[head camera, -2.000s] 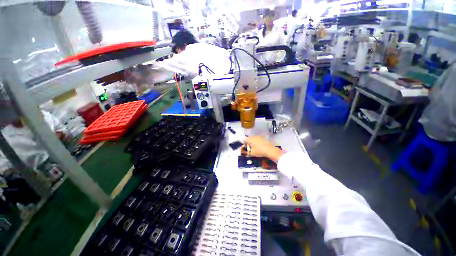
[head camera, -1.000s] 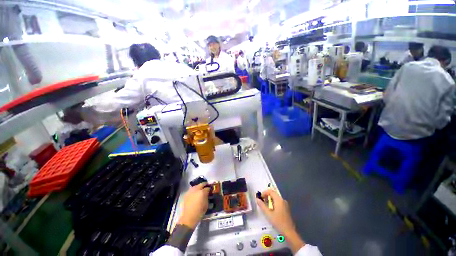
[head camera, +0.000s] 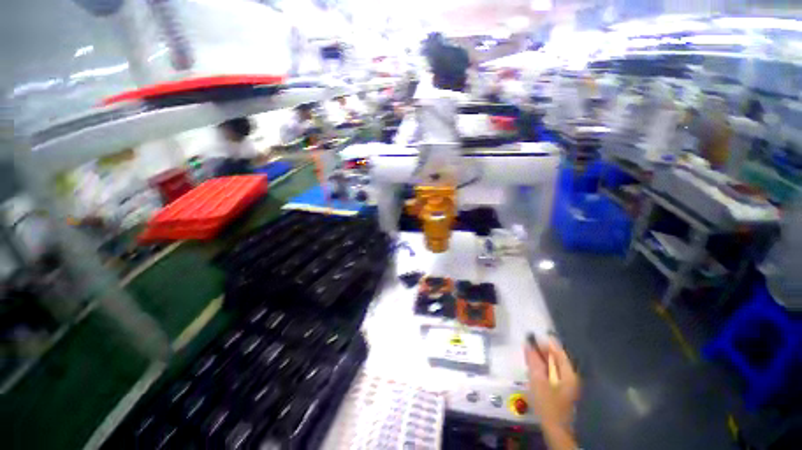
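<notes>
My right hand (head camera: 554, 387) is at the right edge of the machine bed, blurred, holding a thin tan stick (head camera: 551, 366) and a small dark piece (head camera: 532, 341) near the fingertips. My left hand is not in view. The fixture (head camera: 455, 302), orange-and-black blocks, sits on the white bed below the orange machine head (head camera: 435, 217); no hand touches it. A loose black piece (head camera: 410, 278) lies left of the fixture. The warning plate (head camera: 457, 347) is in front of it.
The black blister tray (head camera: 255, 378) is at lower left, with stacked black trays (head camera: 303, 255) behind. The white small-parts plate (head camera: 396, 415) is at the bottom. A red emergency stop (head camera: 518, 404) is at the front edge. Red trays (head camera: 207, 206) lie on the far bench. A person (head camera: 446, 66) stands behind the machine.
The view has swung left. My left hand has left the fixture and the picture. My right hand remains right of the fixture with the stick. The black trays show more fully.
</notes>
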